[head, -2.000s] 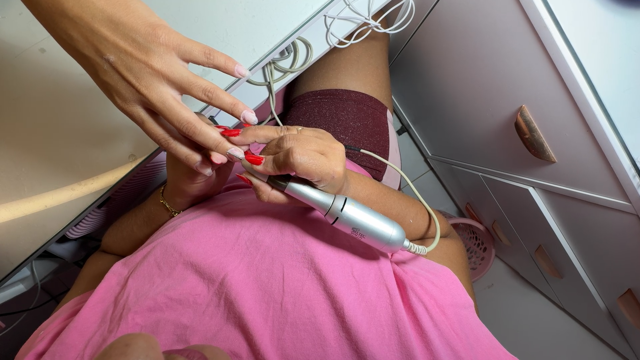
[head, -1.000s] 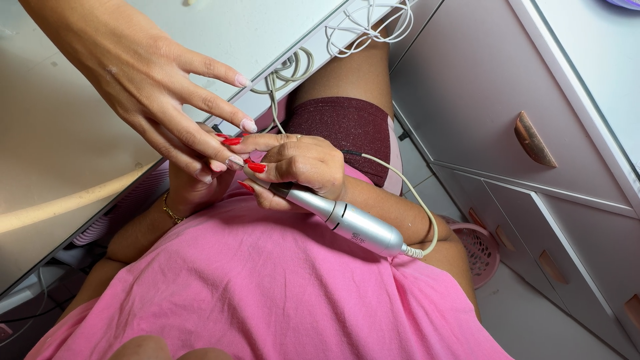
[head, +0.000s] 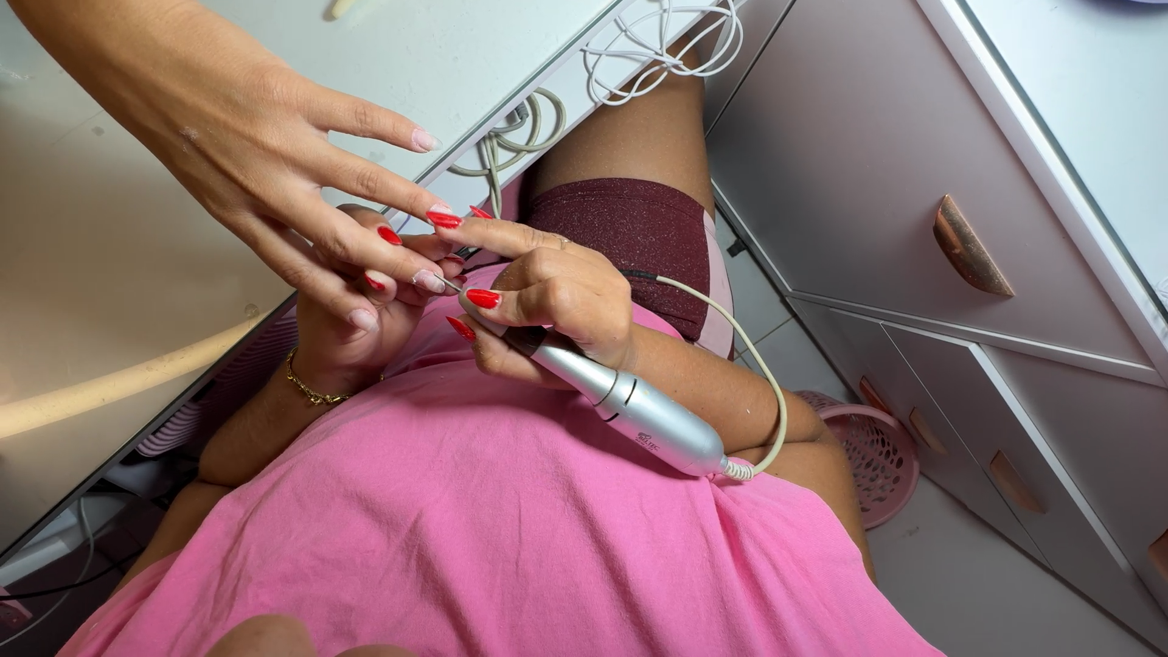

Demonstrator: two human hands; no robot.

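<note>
My right hand (head: 557, 297), with red nails, grips a silver electric nail drill (head: 652, 415) like a pen. The drill's thin metal bit (head: 447, 284) is at the nail of one finger of another person's hand (head: 274, 164), which reaches in from the upper left with its fingers spread. My right index fingertip rests at another of that person's fingertips. Beneath that hand, my left hand (head: 360, 319), wearing a gold bracelet (head: 312, 392), holds the finger being touched by the bit; part of my left hand is hidden.
A glass-topped table (head: 438, 55) spans the upper left. Coiled white cable (head: 662, 59) and a beige cable (head: 525, 137) lie at its edge. The drill's cord (head: 776, 392) loops beside my right forearm. Drawers (head: 931, 164) stand at right, with a pink perforated basket (head: 871, 461) on the floor.
My hands and the other person's hand have stayed in nearly the same place, with only small shifts of the fingers and drill.
</note>
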